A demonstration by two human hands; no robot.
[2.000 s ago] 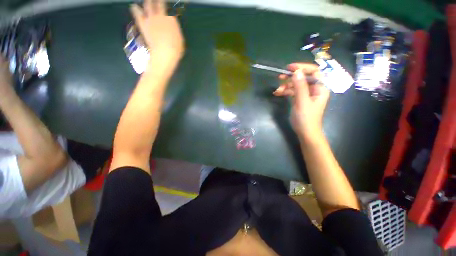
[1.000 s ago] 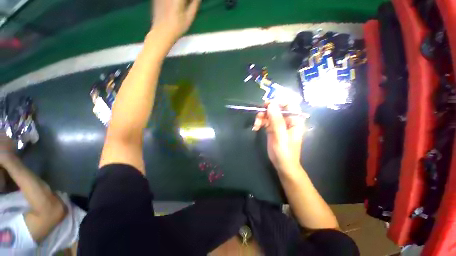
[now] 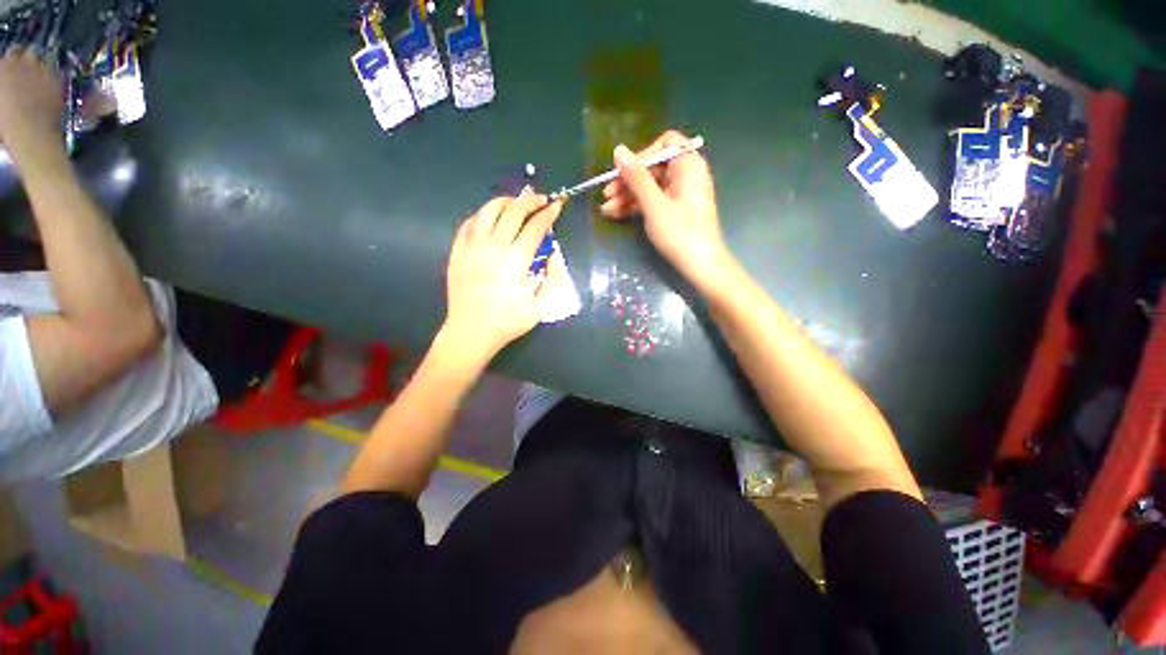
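Note:
My left hand (image 3: 492,271) lies over a flex circuit board (image 3: 559,292) on the dark green mat. The board's silvery body shows below the fingers; its upper part is largely hidden. My right hand (image 3: 668,205) holds silver-white tweezers (image 3: 639,163) like a pen, with the tip at my left fingertips near the board's upper end. Red-pink specks (image 3: 637,328) lie on a clear sheet near the table edge. An amber film (image 3: 623,109) is stuck on the mat beyond them, partly covered by my right hand.
Three boards (image 3: 419,62) stand in a row at upper left. A single board (image 3: 894,182) lies at right beside a board pile (image 3: 1004,173). Red trays (image 3: 1056,346) line the far right. A person in a white shirt (image 3: 109,384) sits at left, hands at another board cluster.
My left hand has come back from the far side of the bench onto a board. My right hand has brought the tweezers to it. The camera view has shifted.

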